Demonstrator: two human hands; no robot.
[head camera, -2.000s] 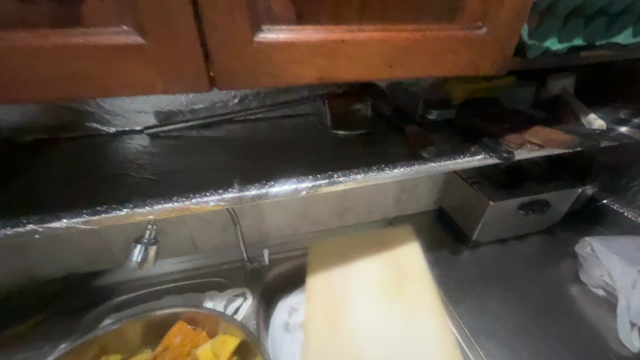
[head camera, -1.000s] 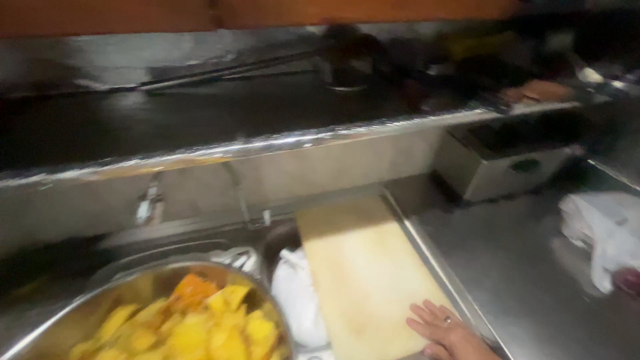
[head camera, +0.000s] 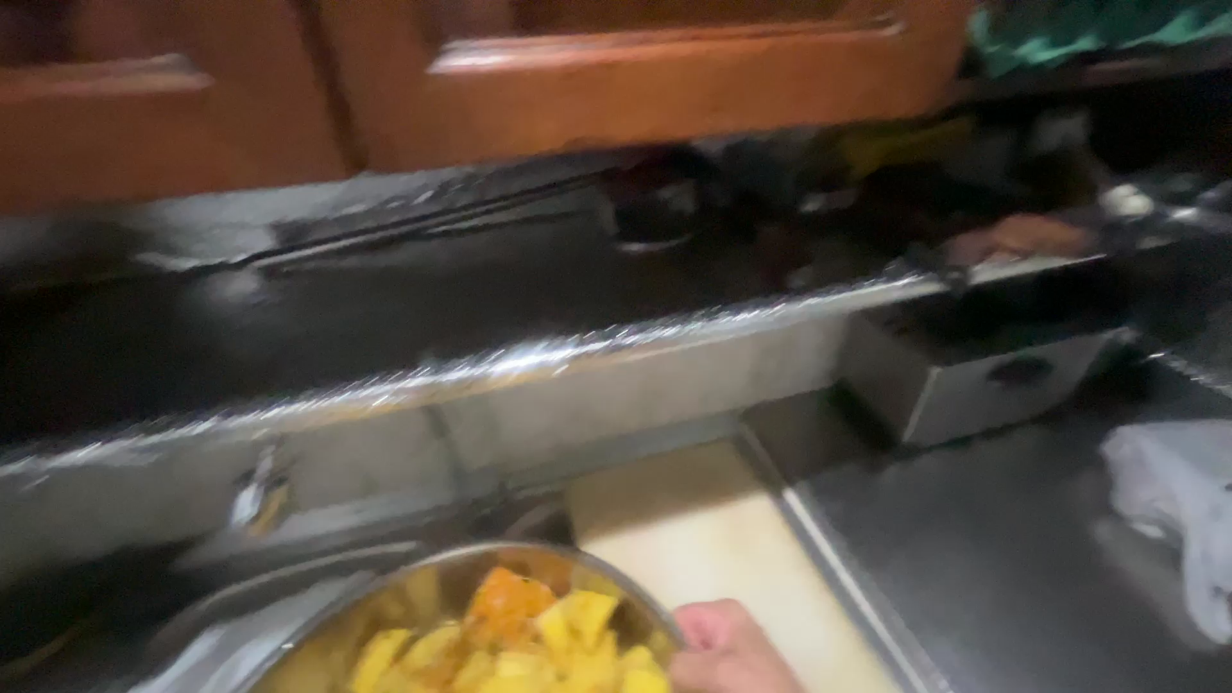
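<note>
My right hand (head camera: 727, 647) grips the right rim of a round metal bowl (head camera: 616, 570) at the bottom of the head view. Chunks of yellow and orange food (head camera: 520, 645), perhaps squash, lie in the bowl. Behind and right of the bowl, a pale cutting board (head camera: 693, 520) lies flat beside the metal strip of the counter; the bowl and hand cover part of it. My left hand is out of view. The frame is blurred.
A dark shelf (head camera: 462, 298) with a shiny front edge runs above the sink area, under wooden cabinets (head camera: 654, 87). A metal faucet (head camera: 260, 496) is at the left. At the right are a metal box (head camera: 972, 385) and a whitish plastic bag (head camera: 1174, 510) on the dark metal counter (head camera: 991, 539).
My right hand has moved from the cutting board to the bowl's rim and holds it. The bowl now overlaps the board's left side. The view has tilted up since one second ago.
</note>
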